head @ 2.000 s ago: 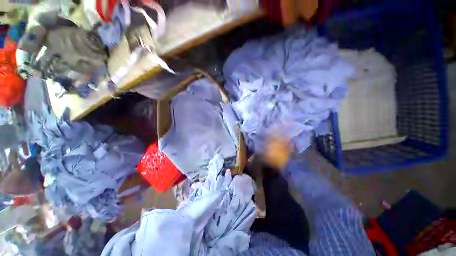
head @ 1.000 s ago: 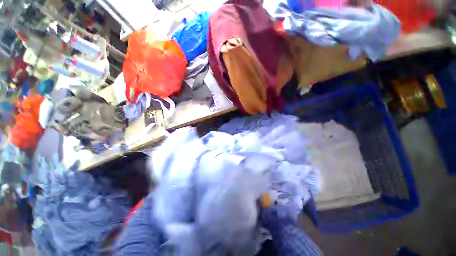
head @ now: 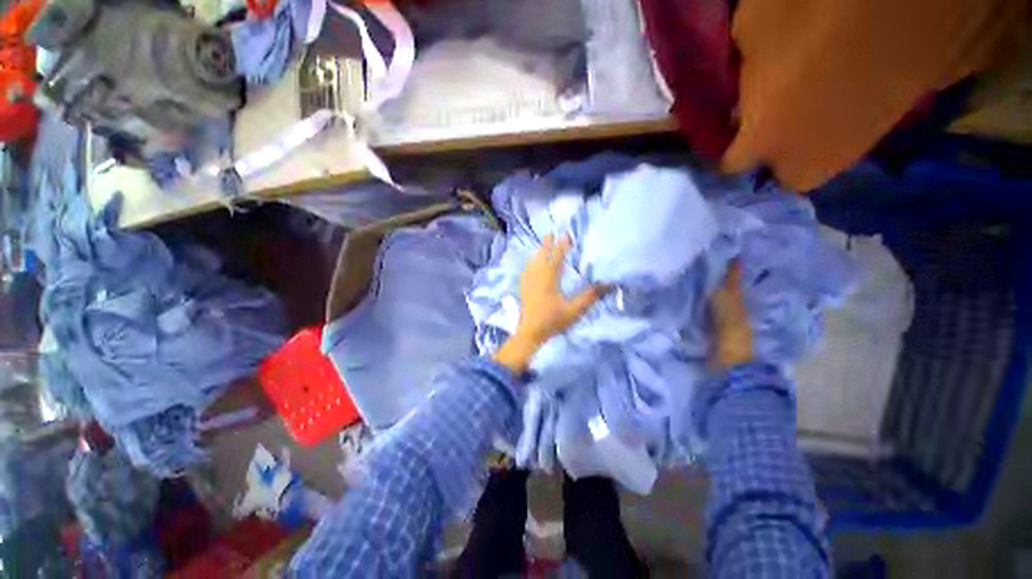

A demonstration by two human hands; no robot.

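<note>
A large soft heap of light blue shirt pieces [head: 634,339] is in front of me at the centre, beside the blue crate. My left hand [head: 550,300] lies on the heap's left part with fingers spread. My right hand [head: 730,320] is at the heap's right part, slightly blurred, its fingers partly hidden in the cloth. Whether either hand grips cloth is hard to tell. A tiny white label [head: 598,428] shows on the heap's lower part.
A blue crate [head: 962,339] with a white stack [head: 860,339] is at the right. A box with blue cloth [head: 419,305] and a red basket [head: 306,387] are left of the heap. A table edge [head: 521,136] runs above. More blue cloth [head: 158,328] lies far left. Orange cloth [head: 849,79] hangs upper right.
The blue cloth carried in front of me a second ago is now down on the heap. Both hands are on it, and the view has tilted downward.
</note>
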